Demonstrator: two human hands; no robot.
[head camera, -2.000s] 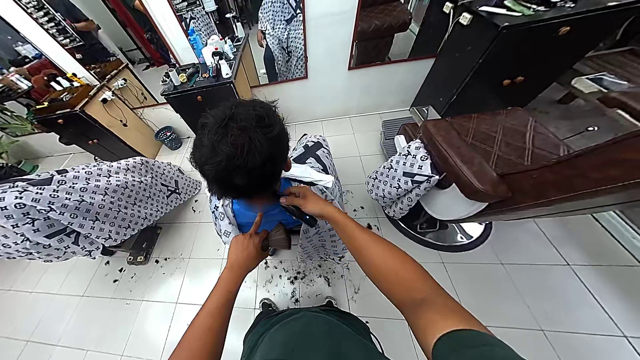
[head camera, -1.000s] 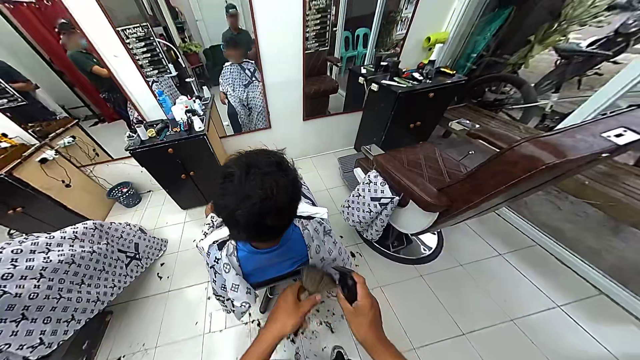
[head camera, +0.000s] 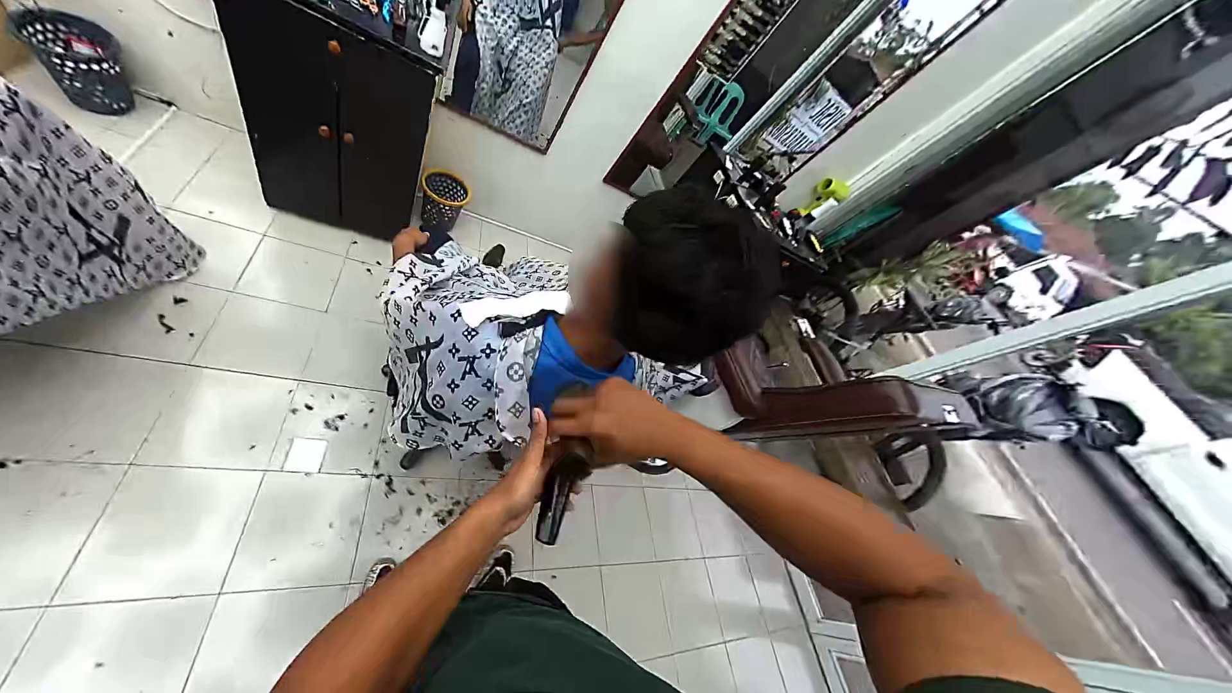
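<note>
A seated person with short black hair (head camera: 698, 274) wears a blue shirt (head camera: 563, 366) and a white patterned barber cape (head camera: 452, 375). A white strip (head camera: 515, 308) lies on the cape near the neck. Behind the person's upper back, my left hand (head camera: 525, 476) is closed around a dark handheld tool (head camera: 554, 500), apparently a hair clipper, which points down. My right hand (head camera: 616, 423) is beside it, fingers curled at the blue shirt's lower edge. A blurred greyish tuft above those fingers looks like the brush; its handle is hidden.
Cut hair (head camera: 414, 510) lies scattered on the white tiled floor. Another patterned cape (head camera: 77, 212) is at the left. A black cabinet (head camera: 327, 125) and a small wastebasket (head camera: 446, 197) stand by the wall. Beyond the seated person is a brown barber chair (head camera: 828, 404).
The view has swung and tilted strongly. One second ago my left hand held the brush and my right hand the dark tool; now the dark tool is in my left hand. The seated person's head appears turned sideways.
</note>
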